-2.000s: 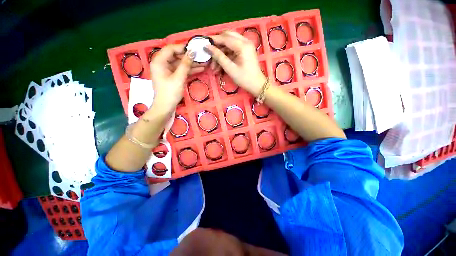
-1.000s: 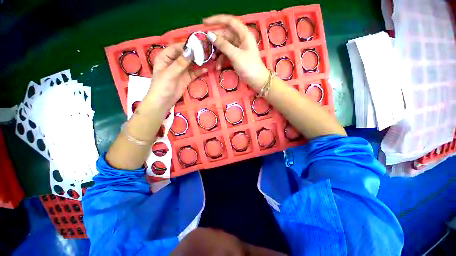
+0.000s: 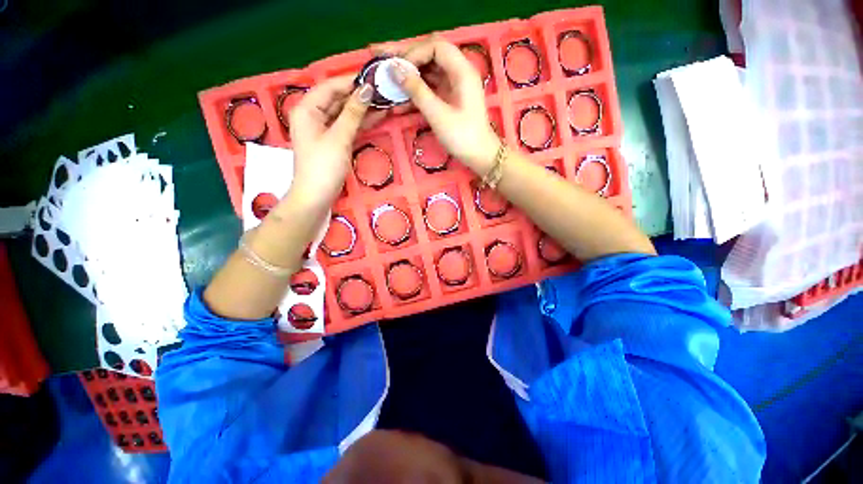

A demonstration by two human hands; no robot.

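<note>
My left hand (image 3: 326,123) holds a thin dark ring (image 3: 365,83) at its left side, above the back of the red-orange tray (image 3: 426,301). My right hand (image 3: 449,99) holds a white round disc (image 3: 394,81) against the ring's right side, with the thumb on the disc. The disc covers the right part of the ring's opening; red shows at the left part. Other rings lie in the tray's pockets. A die-cut sheet (image 3: 268,170) with emptied holes lies on the tray's left part, partly hidden under my left forearm.
A messy pile of spent die-cut sheets (image 3: 132,246) lies left of the tray. A stack of plain white sheets (image 3: 714,151) lies at the right, beside trays under a translucent cover sheet (image 3: 814,142). Another red tray (image 3: 123,408) is low at the left.
The white disc was tilted up at the ring's left side a second ago; now it lies over the ring's right side. My right fingers have closed in around the ring.
</note>
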